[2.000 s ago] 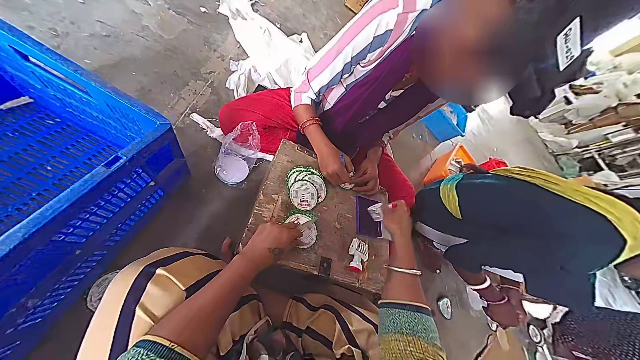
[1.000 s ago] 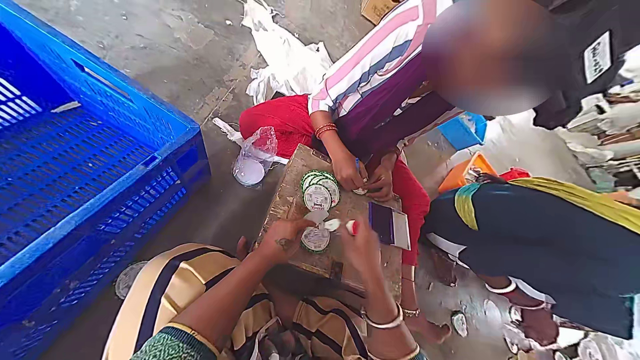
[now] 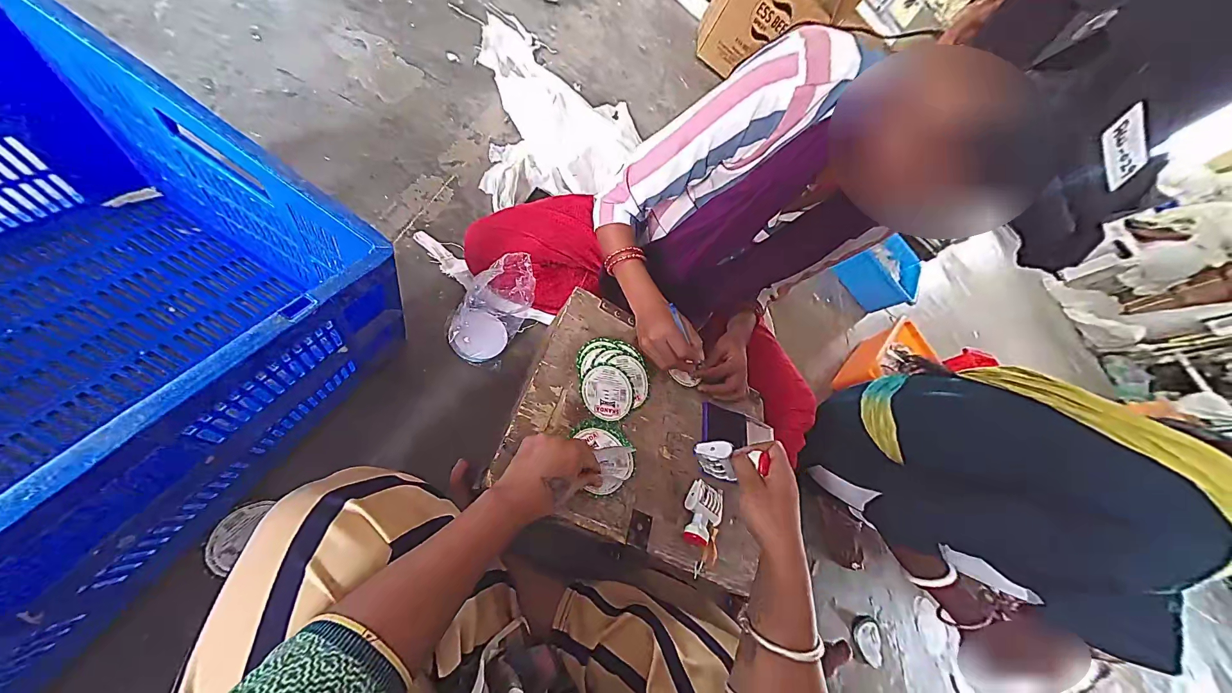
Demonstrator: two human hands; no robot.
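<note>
On a worn wooden box (image 3: 549, 409), my left hand (image 3: 553, 474) has its fingertips closed at the edge of a round white, green-edged disc (image 3: 608, 464); a pale translucent piece shows by the fingers. My right hand (image 3: 770, 486) grips a white hand stamp with a red part (image 3: 715, 460), held at the near edge of a dark blue-purple ink pad (image 3: 727, 425). A second white and red stamp (image 3: 704, 508) lies between my hands. Overlapping printed discs (image 3: 608, 390) lie beyond my left hand. Their printing is partly hidden by overlap.
Across the box, a co-worker's hands (image 3: 698, 356) hold a pen and a small disc. A large blue plastic crate (image 3: 346, 260) stands at left. A clear plastic bag (image 3: 500, 289) lies on the floor. Another person in dark clothing sits at right, near orange (image 3: 881, 351) and blue bins (image 3: 878, 274).
My right hand, with the stamp, has moved from beside the near discs to the ink pad. Two seconds ago it was at the pad's side. My left hand has stayed at the near discs.
</note>
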